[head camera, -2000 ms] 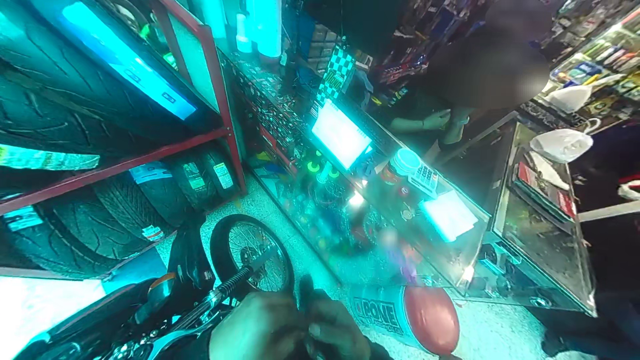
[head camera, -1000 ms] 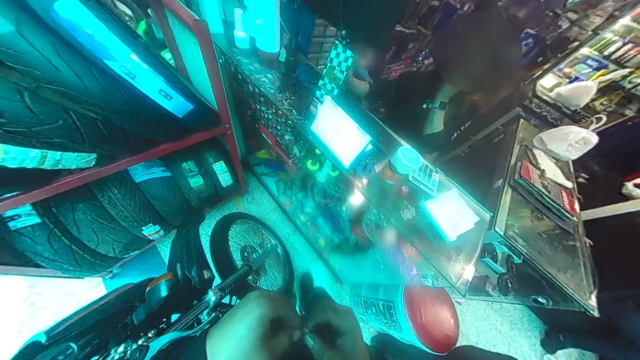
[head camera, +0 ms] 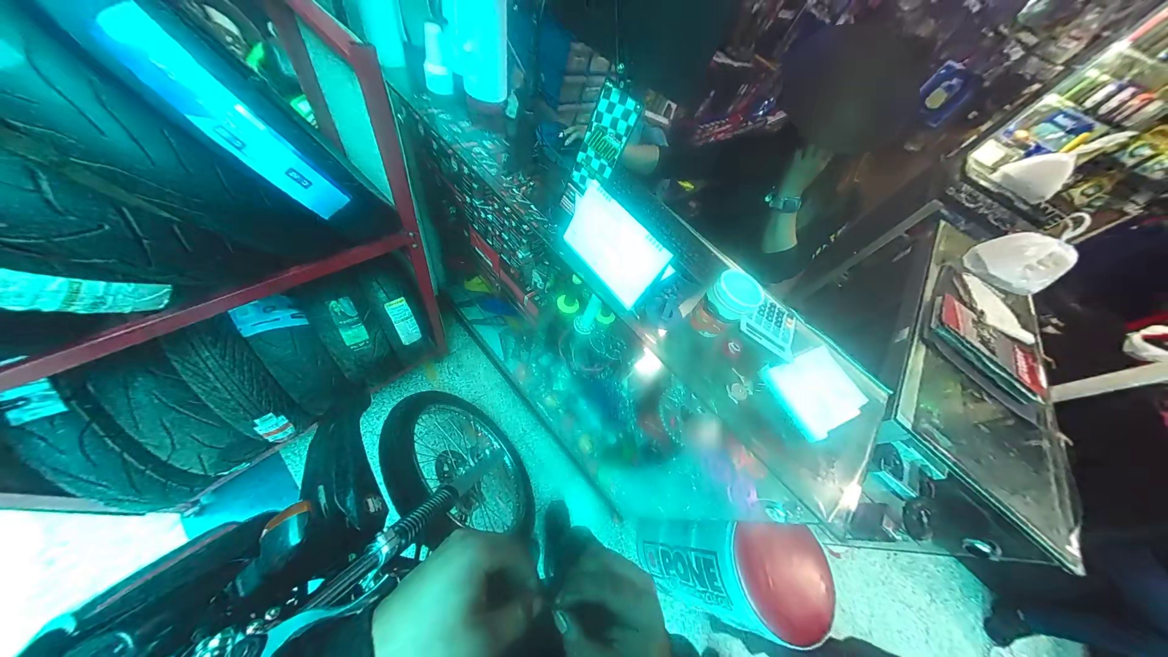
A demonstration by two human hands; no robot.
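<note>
My left hand [head camera: 465,593] and my right hand [head camera: 602,593] are close together at the bottom centre, fingers curled towards each other. Blur and dark shade between them hide whether a small thing is held. Just beyond and to the left stands the spoked front wheel [head camera: 456,465] of a motorcycle, with its ribbed fork gaiter [head camera: 420,516] running down to my left hand. On my right is a round stool or drum with a red padded top [head camera: 783,584] and lettering on its side.
Motorcycle tyres [head camera: 237,383] fill a red metal rack [head camera: 210,306] at left. A glass display counter [head camera: 821,484] crosses the middle, bearing a bright screen [head camera: 616,242], papers [head camera: 815,391], a calculator [head camera: 769,326] and a lidded jar [head camera: 730,297]. People stand behind it, one with a wristwatch [head camera: 783,201].
The person behind the counter, whose forearms were low near the counter two seconds ago, has a hand raised towards the head. My hands stay close together in nearly the same place.
</note>
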